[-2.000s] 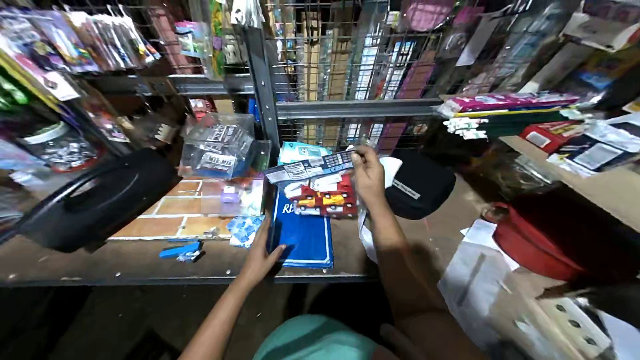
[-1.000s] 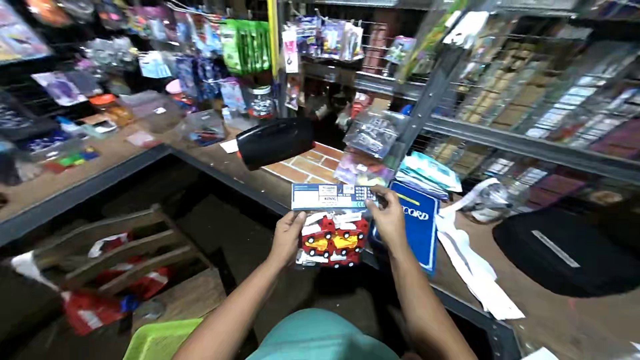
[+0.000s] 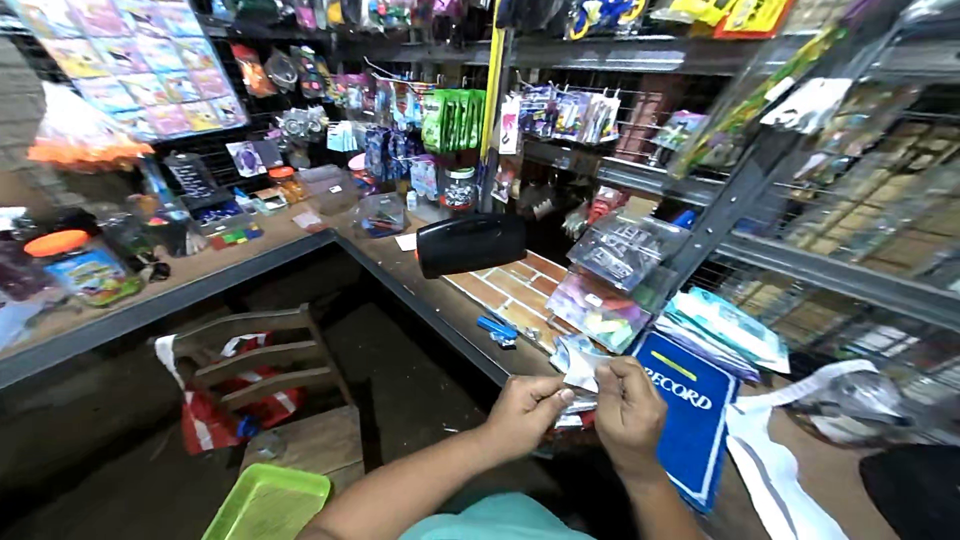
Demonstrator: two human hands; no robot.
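My left hand [image 3: 529,412] and my right hand [image 3: 631,405] are closed close together at the counter's edge, pinching a small white piece [image 3: 581,367] between them. Below it, partly hidden by the hands, a packet with silver and red parts [image 3: 576,414] shows. Beside my right hand lies a blue record book [image 3: 686,409]. A blue object [image 3: 496,330], perhaps a stapler or clip, rests on the counter left of the hands.
A black cylindrical speaker [image 3: 471,244], clear plastic boxes [image 3: 626,247] and teal packets [image 3: 731,326] stand along the counter. A white strip [image 3: 776,465] lies at the right. Below left are a wooden chair [image 3: 262,352] and a green tray [image 3: 266,502]. Shelves with hanging goods rise behind.
The packet of red and yellow toys, held flat between both hands a second ago, is now mostly hidden. My hands have come closer together on a white piece. The view has swung left.
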